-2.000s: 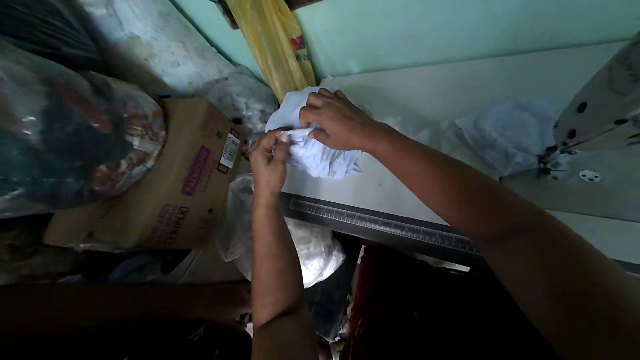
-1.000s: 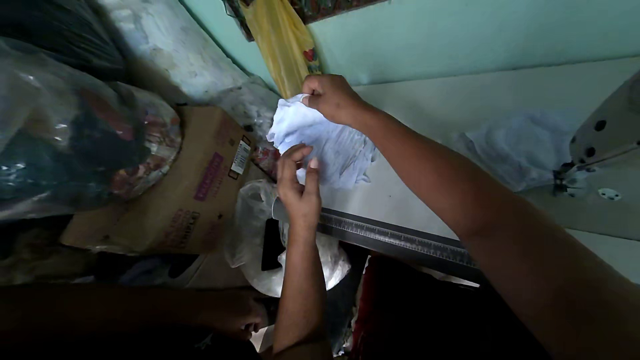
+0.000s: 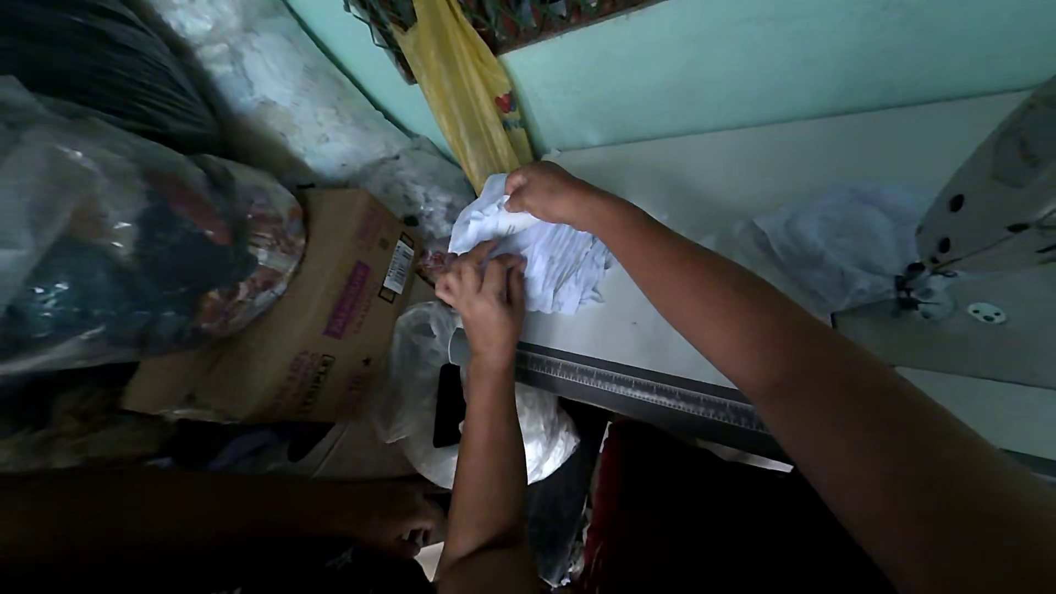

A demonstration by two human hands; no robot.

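A stack of white fabric pieces (image 3: 565,264) lies at the left end of the pale sewing table (image 3: 643,330). My right hand (image 3: 544,194) pinches the upper edge of the top pieces between thumb and fingers. Against the lower left part of the same stack rests my left hand (image 3: 485,293), its fingers bent and apart; what lies under its fingertips is partly hidden. A ruler strip (image 3: 635,384) runs along the table's front edge, just below the stack.
At the right stands a sewing machine (image 3: 990,198) beside sheer white material (image 3: 833,239). A yellow plastic bag (image 3: 462,91) hangs behind the stack. On the left are a cardboard box (image 3: 272,355) and a stuffed clear bag (image 3: 124,247). Another person's hand (image 3: 404,520) shows at lower left.
Two seconds ago both hands were close together on the bunched fabric. They have since moved apart, and the pieces lie more spread out.
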